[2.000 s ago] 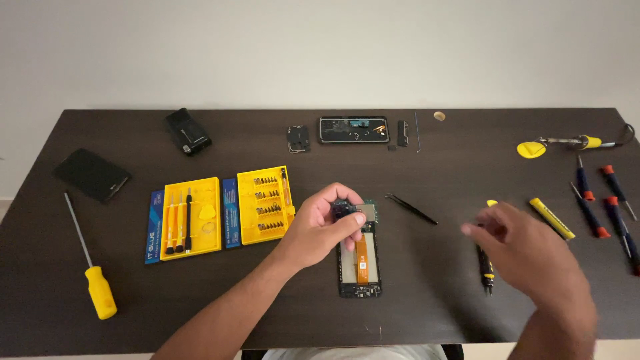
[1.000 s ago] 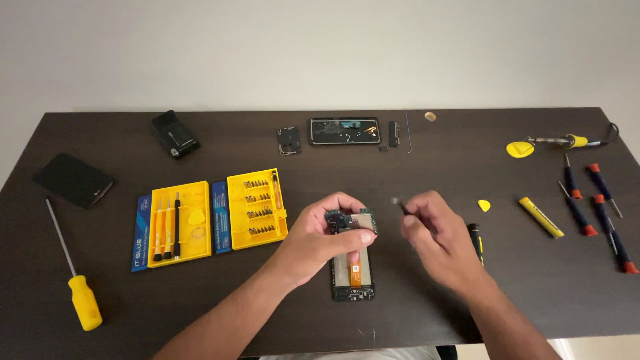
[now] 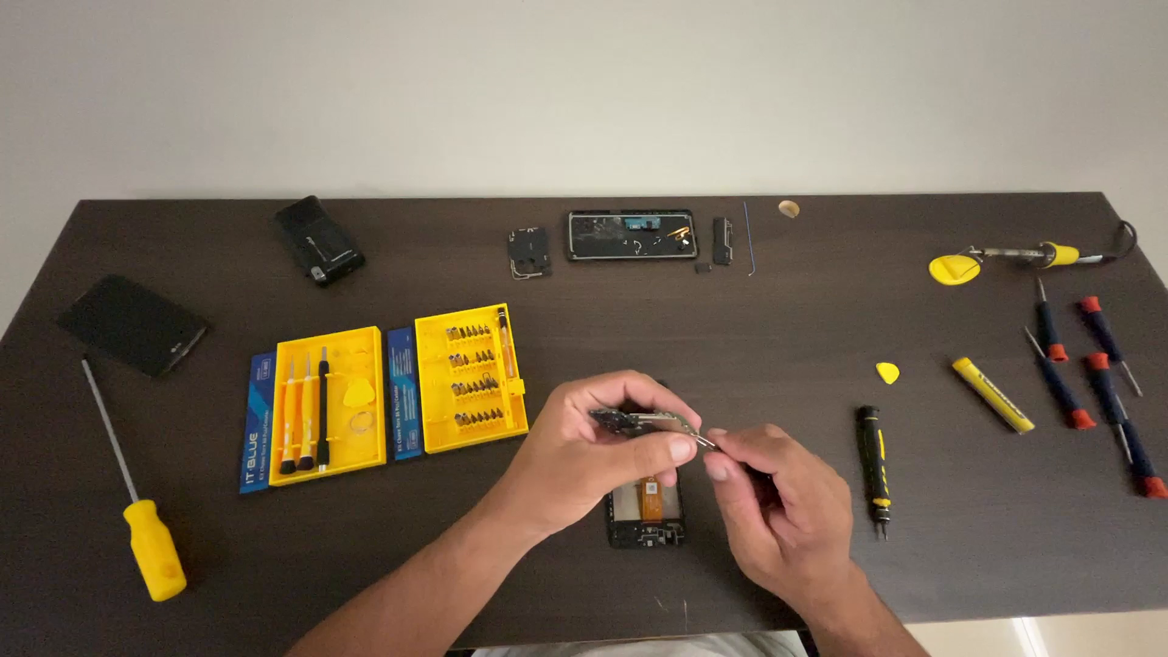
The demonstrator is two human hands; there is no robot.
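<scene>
My left hand [image 3: 598, 452] grips a smartphone circuit board [image 3: 639, 421] by its edges, tilted nearly edge-on and raised over the phone's frame. My right hand [image 3: 780, 502] pinches the tweezers [image 3: 706, 443], whose tips meet the right end of the board; most of the tweezers is hidden by the fingers. Below the hands lies the phone frame [image 3: 622, 534] with an orange flex cable [image 3: 651, 500], its upper part covered by my left hand. A black and yellow precision screwdriver [image 3: 874, 470] lies to the right of my right hand, with a yellow plastic pick [image 3: 887, 372] above it.
An open yellow bit case [image 3: 429, 436] and tool tray [image 3: 372, 456] lie left. Behind are a phone back housing [image 3: 593, 248] and small black parts [image 3: 528, 253]. A soldering iron [image 3: 1022, 254], yellow tube [image 3: 993, 395] and several screwdrivers [image 3: 1058, 388] are right; a large screwdriver [image 3: 153, 552] is far left.
My right hand has come left to the board, first picking up the tweezers that lay on the table two seconds ago. My left hand has tilted the board.
</scene>
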